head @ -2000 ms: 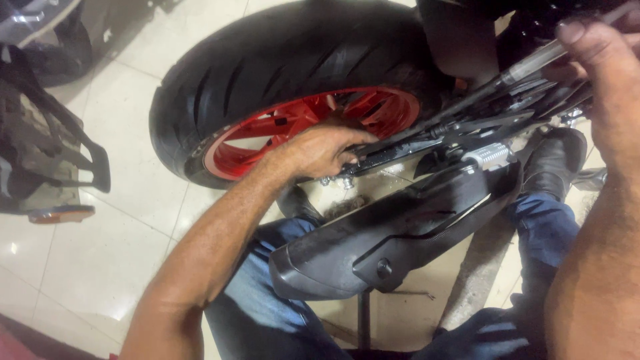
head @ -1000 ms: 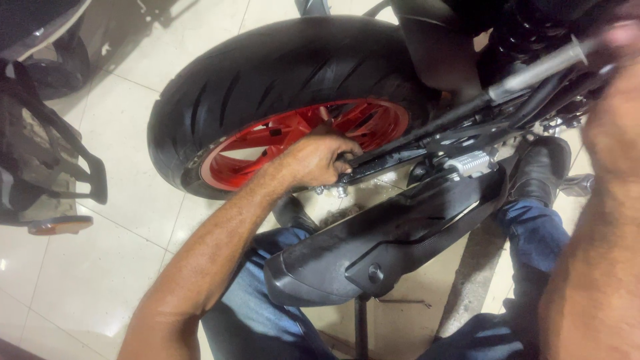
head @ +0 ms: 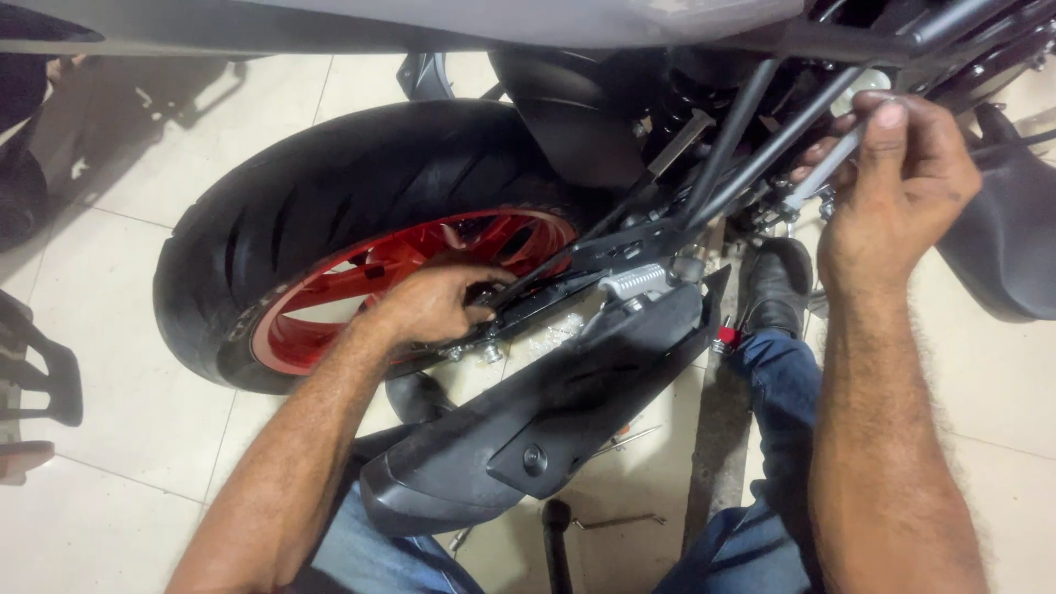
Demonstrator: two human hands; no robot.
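A motorcycle's rear wheel [head: 363,280], with a black tyre and red rim, lies left of centre. My left hand [head: 437,305] is curled around the dark head end of a long-handled bar [head: 610,210] near the wheel's hub. The bar slants up to the right, ending in bare metal beside the frame tubes. My right hand [head: 907,173] is at the upper right, thumb and fingers closed on a light grey rod [head: 825,169]; whether the rod is a loose tool or part of the motorcycle cannot be told. The black exhaust silencer [head: 528,421] lies below the wheel.
Grey bodywork [head: 462,25] spans the top. Near the silencer are a silver coil spring [head: 639,280], a black shaft [head: 558,528] and a thin bent metal tool [head: 619,521] on the tiled floor. My shoe [head: 775,280] is by the frame; a black seat-like part [head: 1011,223] is at right.
My right hand was at the metal end of the long bar; it is now apart from it, on the grey rod. My left hand has stayed by the hub. The view has shifted, showing the bodywork above.
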